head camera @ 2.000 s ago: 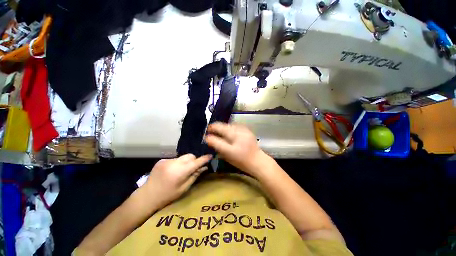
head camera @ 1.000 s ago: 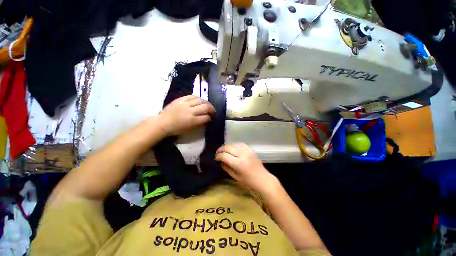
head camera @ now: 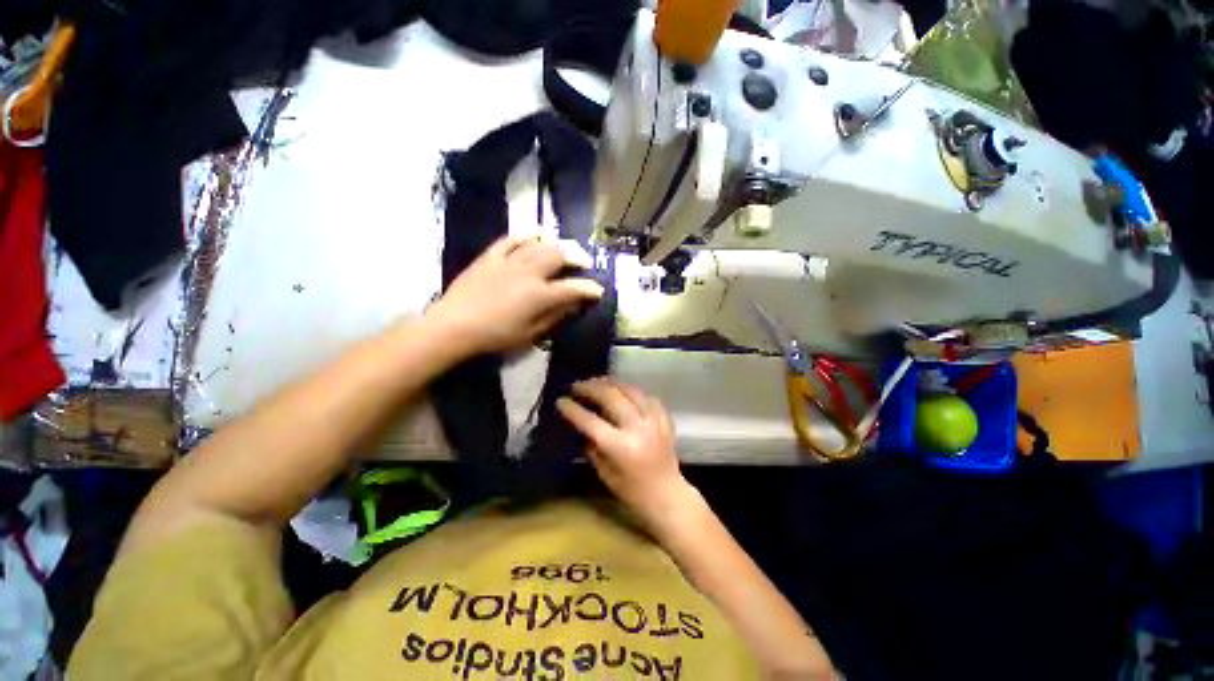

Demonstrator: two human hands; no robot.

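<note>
A black band (head camera: 477, 220) lies as a long loop on the white table, its right strip running under the left end of the sewing machine head (head camera: 852, 200). My left hand (head camera: 517, 295) lies across the loop, fingertips on the right strip just in front of the needle area (head camera: 626, 260). My right hand (head camera: 626, 436) is lower, near the table's front edge, with its fingers on the right strip. Both hands press on the band; whether the fingers pinch it is hard to tell. The presser foot is partly hidden beside the bright light.
Scissors and snips (head camera: 828, 399) lie right of the needle. A blue bin (head camera: 991, 439) holds a green round object (head camera: 947, 423), beside an orange-brown card (head camera: 1081, 399). Black cloth (head camera: 127, 160) and red fabric (head camera: 20, 293) are at left. An orange cone-like object (head camera: 692, 24) is above the head.
My left hand has moved from the front edge up to beside the needle area. My right hand has stayed low on the right strip. The band has opened into a long loop; the view has shifted.
</note>
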